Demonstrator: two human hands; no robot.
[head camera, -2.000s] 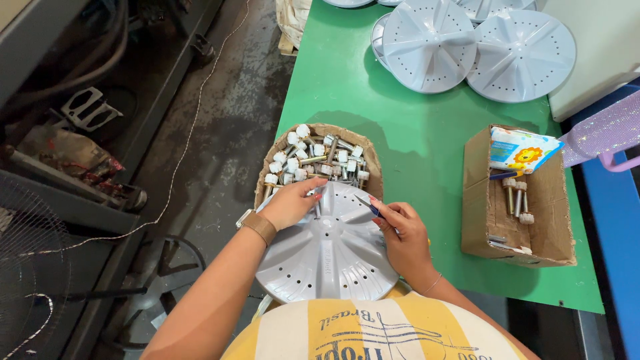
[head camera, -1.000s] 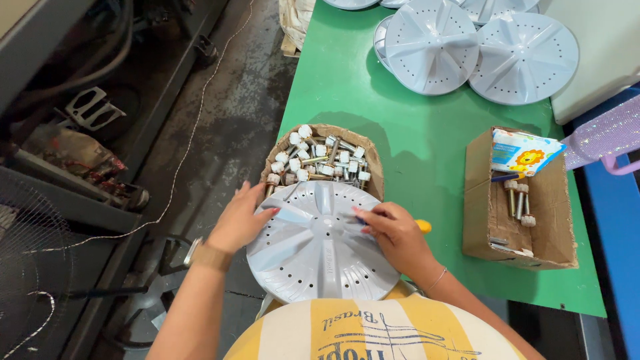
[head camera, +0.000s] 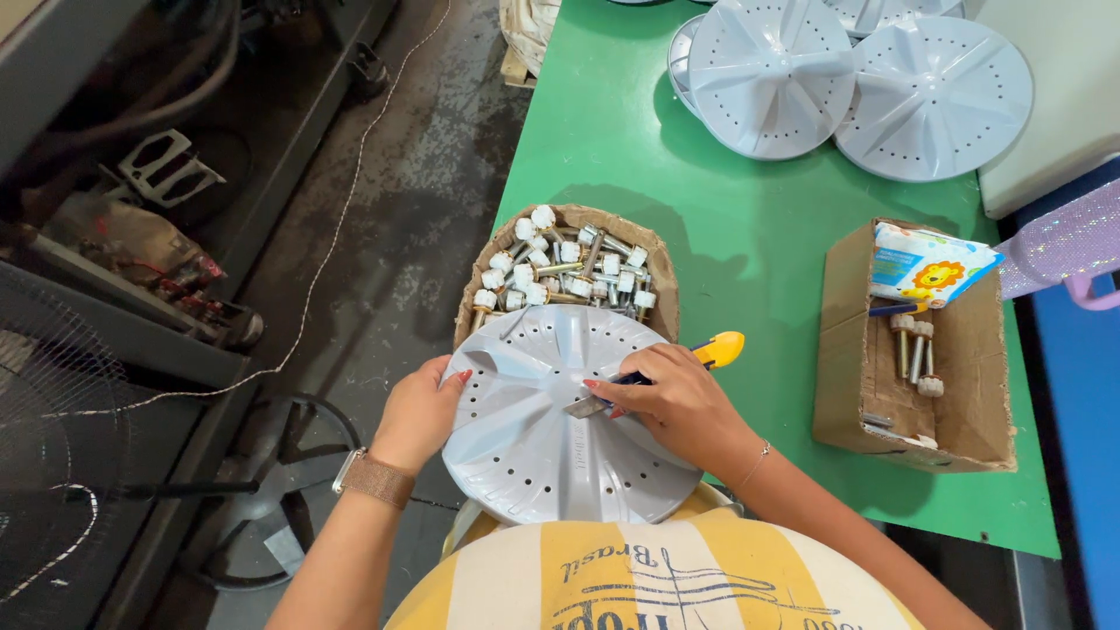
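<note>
A round light-grey ribbed plastic disc with small holes, like a washing-machine pulsator (head camera: 525, 437), rests against my lap and overlaps the near side of a cardboard box. My left hand (head camera: 422, 411) grips the disc's left edge. In my right hand (head camera: 678, 398) is a snap-off utility knife (head camera: 719, 349) with a yellow end; its blade lies over the disc just below the centre hub. The cardboard box (head camera: 669, 297) behind the disc holds several metal shafts with white toothed plastic heads (head camera: 570, 252).
Several similar grey discs (head camera: 936, 96) lie at the back of the green table (head camera: 770, 254). To the right, a cardboard box (head camera: 844, 350) holds a wipes-like packet (head camera: 932, 262) and a few shafts. A glittery lilac tumbler (head camera: 1063, 236) stands beyond. A fan guard (head camera: 61, 394) is at left.
The knife blade, near the disc's upper right two seconds ago, now shows by the hub. My left hand has moved from the disc's upper left down to its left edge.
</note>
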